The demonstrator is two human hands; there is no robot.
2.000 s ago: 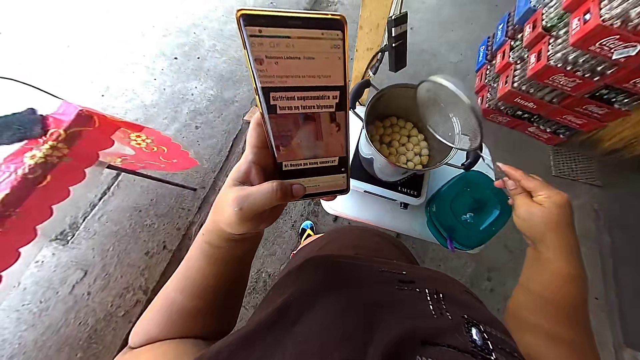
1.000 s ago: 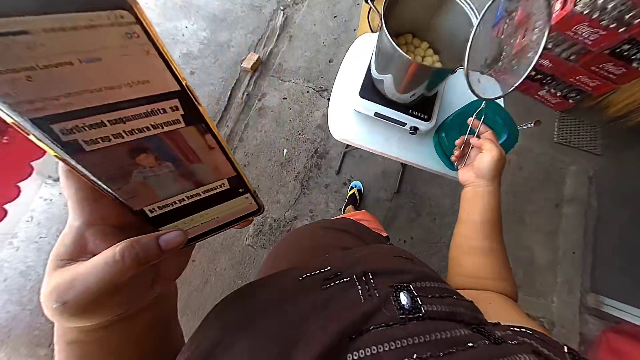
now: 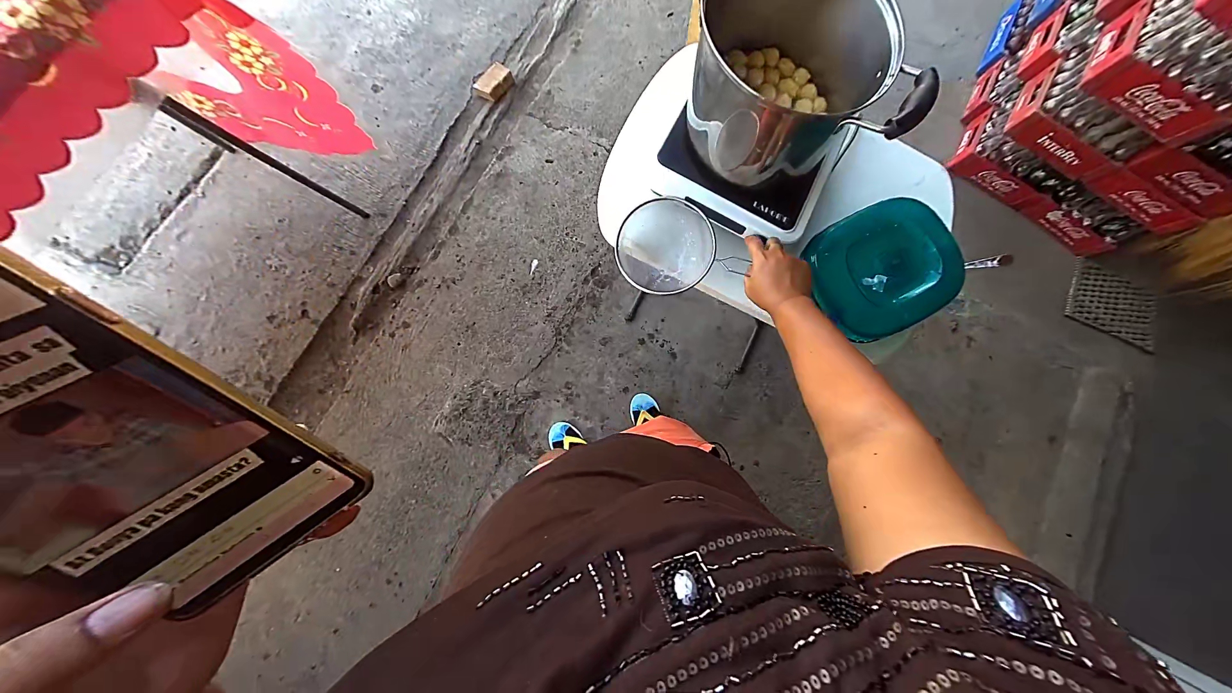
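At the lower left my left hand point(image 3: 115, 630) is shut on a smartphone point(image 3: 164, 462) with a lit screen. My right hand point(image 3: 778, 279) holds the wire handle of a round mesh strainer point(image 3: 666, 245) and reaches to the front edge of a white and black electric cooktop point(image 3: 739, 183). On the cooktop stands a tall steel pot point(image 3: 760, 135), tilted in view, with several pale round balls point(image 3: 778, 79) inside. A green plastic container point(image 3: 885, 269) sits just right of the hand. My fingertips partly hide the cooktop's front edge.
The cooktop and container rest on a white table point(image 3: 635, 144). Stacked red crates of glass bottles point(image 3: 1078, 125) stand at the upper right, above a dark mat point(image 3: 1112, 303). A red patterned cloth point(image 3: 279, 96) hangs at the upper left. A small block point(image 3: 493, 83) lies on the concrete floor.
The strainer has moved from beside the pot's rim to the front left of the cooktop, and my right hand has moved left to the cooktop's edge. The phone sits lower and farther left in view.
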